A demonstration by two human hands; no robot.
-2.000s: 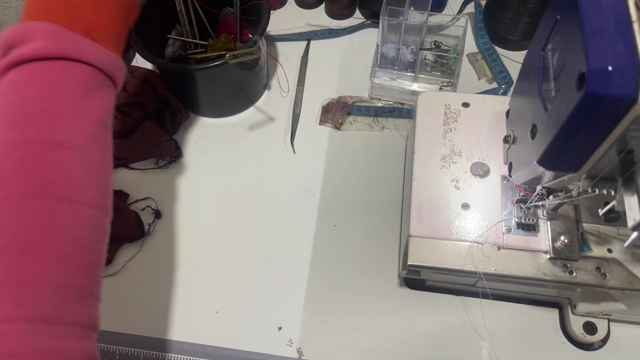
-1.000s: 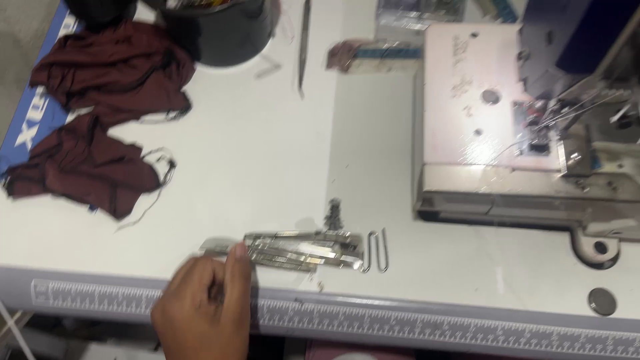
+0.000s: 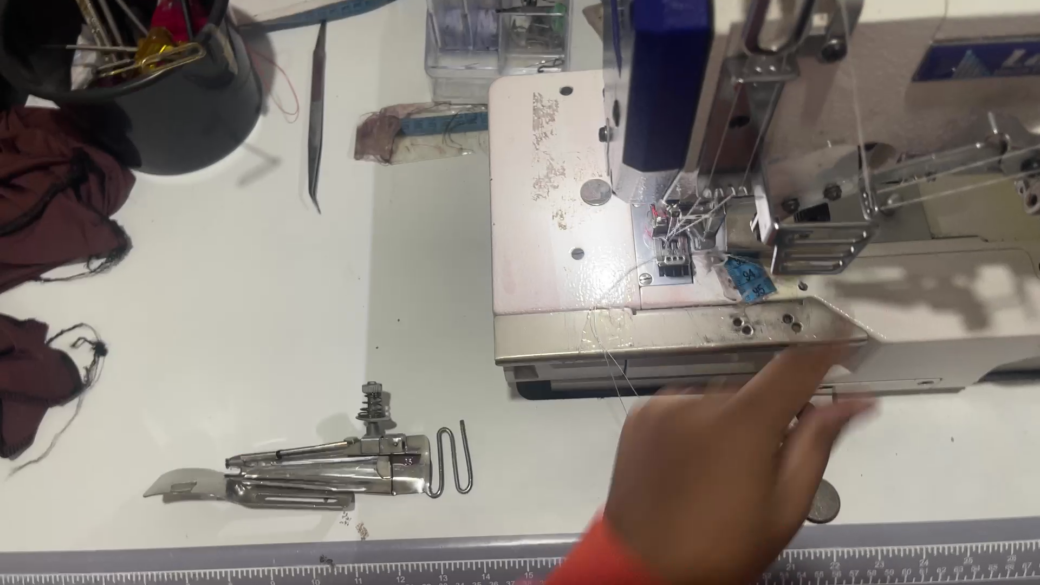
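Observation:
One of my hands, seemingly my right hand (image 3: 723, 471), is blurred at the front edge of the industrial sewing machine (image 3: 552, 284). Its extended fingers reach the lower right part of the machine's front rail; I cannot tell whether they touch it or hold anything. A round metal disc (image 3: 824, 501) lies partly behind this hand. A metal binder attachment (image 3: 325, 471) with a spring screw and a bent wire end lies on the white table to the left, with no hand on it. My left hand is out of view.
Dark red fabric pieces (image 3: 49, 195) lie at the left beside a black pot (image 3: 187, 106) of tools. Tweezers (image 3: 316, 122) and a clear plastic box (image 3: 467, 49) are at the back. A printed ruler strip (image 3: 325, 569) runs along the front edge.
A second ago a hand was at the binder attachment; now the attachment lies alone and a hand is at the machine's front. The view has shifted right.

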